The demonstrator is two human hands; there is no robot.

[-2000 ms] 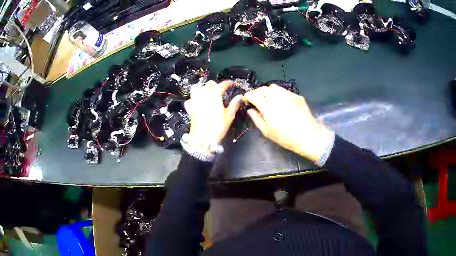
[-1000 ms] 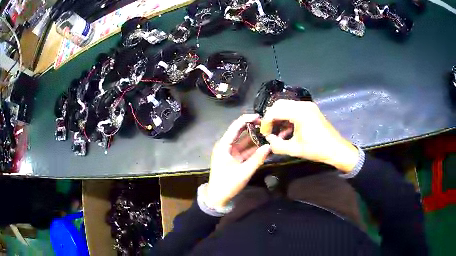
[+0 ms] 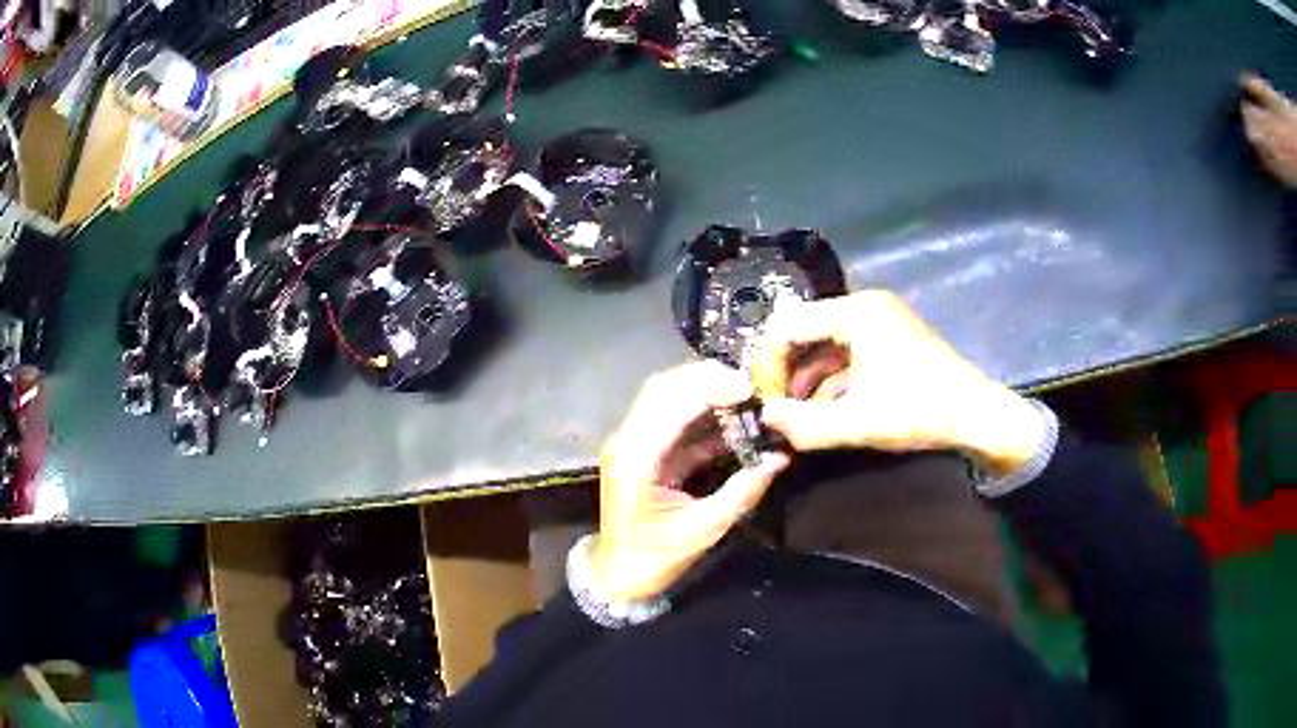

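A round black housing (image 3: 751, 292) with side lugs lies open side up on the mat, just beyond my hands. A small board (image 3: 743, 431) is held at the mat's near edge. My left hand (image 3: 680, 477) is closed with thumb and fingers around this board. My right hand (image 3: 875, 381) meets it, with thumb and forefinger at the board's right side. The fingertips of my right hand partly cover the housing's near side. Any cable between the board and housing is too blurred to tell.
Black units with red wires and white cables (image 3: 406, 313) crowd the left. More units (image 3: 960, 31) line the far side. Another person's hand (image 3: 1270, 128) is at the right edge. A cardboard box (image 3: 477, 569) with black parts, a blue item (image 3: 185, 676) and a red stool (image 3: 1226, 469) are below.
The housing now lies more exposed beyond my hands, and the small board shows between my fingertips. Another person's hand has appeared at the right. The view has shifted, moving the bench units leftward.
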